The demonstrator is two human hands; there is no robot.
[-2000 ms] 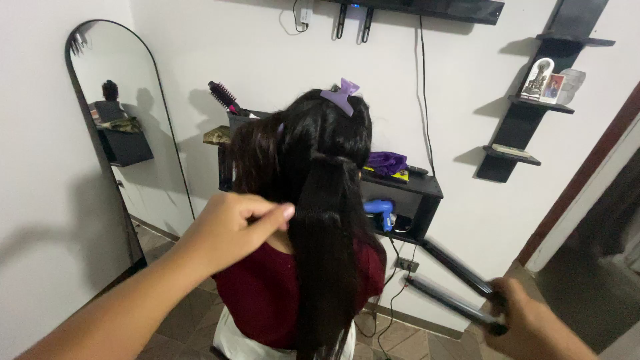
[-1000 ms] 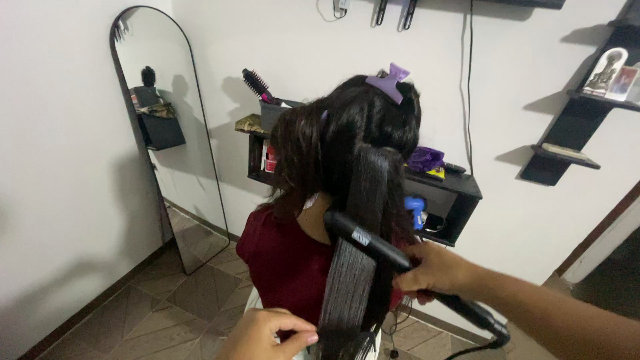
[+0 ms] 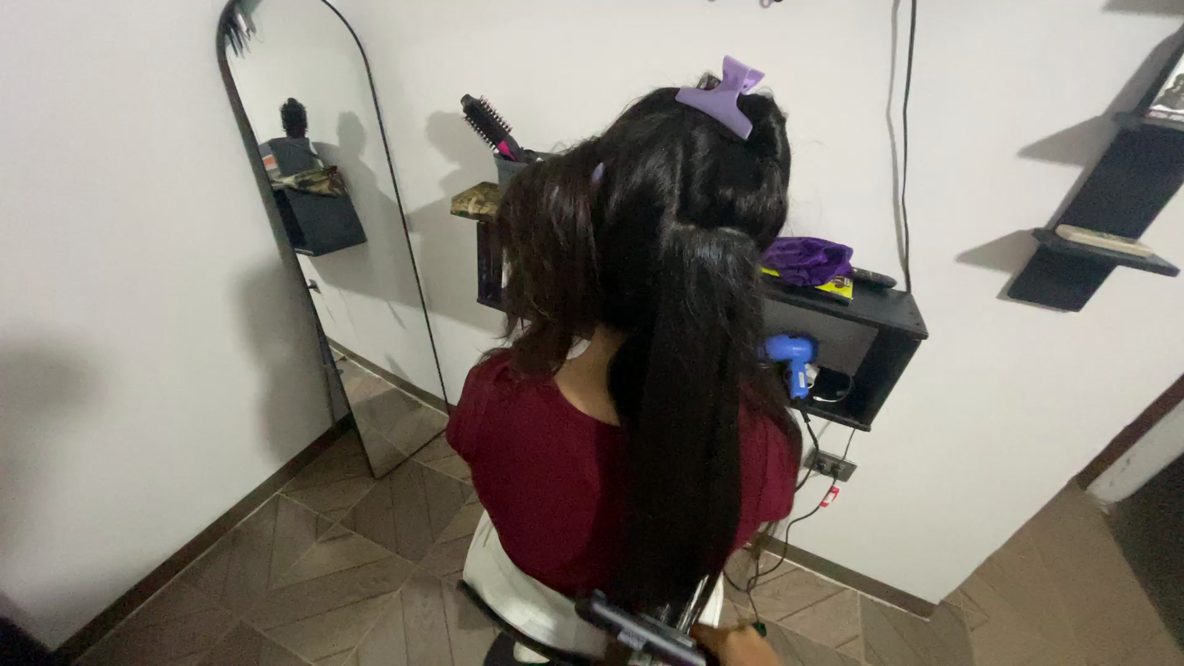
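A seated person in a dark red shirt [image 3: 546, 481] faces away, with long dark hair [image 3: 689, 398] hanging down the back. A purple claw clip [image 3: 726, 95] holds hair on top of the head. At the bottom edge, my right hand [image 3: 740, 645] grips a black hair straightener [image 3: 643, 634], whose plates lie at the lower ends of the hair. Part of that hand is cut off by the frame. My left hand is out of view.
A black wall shelf [image 3: 911, 314] beyond the person holds a blue hair dryer [image 3: 792, 356] and a purple cloth [image 3: 807, 260]. Cords hang below it. A round hairbrush [image 3: 490, 125] stands at its left. An arched mirror [image 3: 370, 277] leans at the left; a small wall shelf [image 3: 1101, 250] is at right.
The straightener in my right hand has moved down from the upper back to the hair ends. My left hand, seen near the lower hair a second ago, has left the view.
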